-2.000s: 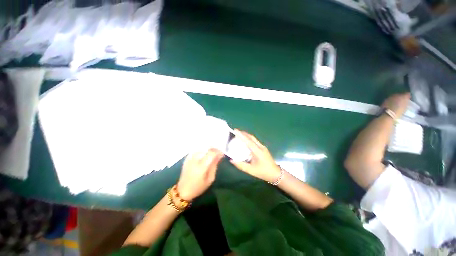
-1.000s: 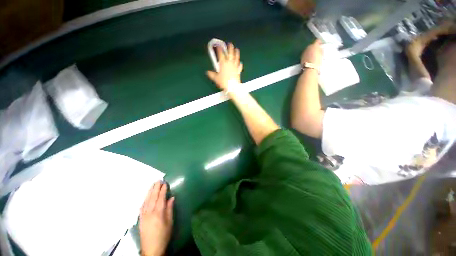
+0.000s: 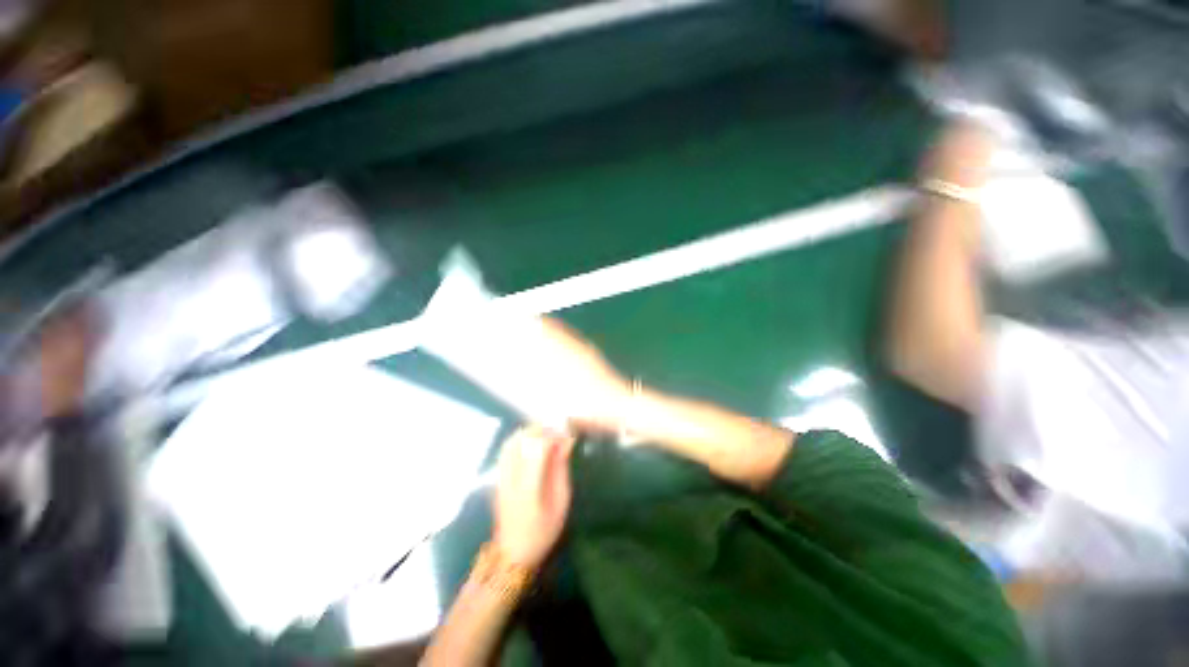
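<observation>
The view is blurred. A white protective sleeve (image 3: 502, 352) is held up at a slant in front of me, its pointed far end over the white strip. My left hand (image 3: 532, 489) grips its near lower end. My right hand (image 3: 587, 378) is against its right side, its fingers partly hidden by the sleeve. No loop-shaped plastic unit shows; whether one is inside the sleeve I cannot tell. The fanned stack of white sleeves (image 3: 313, 482) lies on the green bench to the left of my left hand.
Wrapped white packets (image 3: 209, 293) lie beyond the stack across the white strip (image 3: 704, 254). A dark-sleeved neighbour's arm (image 3: 65, 521) is at the left edge. A white-shirted neighbour's arm (image 3: 941, 287) reaches to a white stack (image 3: 1037, 228) at right. A brown carton (image 3: 235, 65) is at the top left.
My right hand has come back from the loop-shaped unit across the strip to my left hand. A sleeve is now lifted off the stack between my hands. The view has shifted.
</observation>
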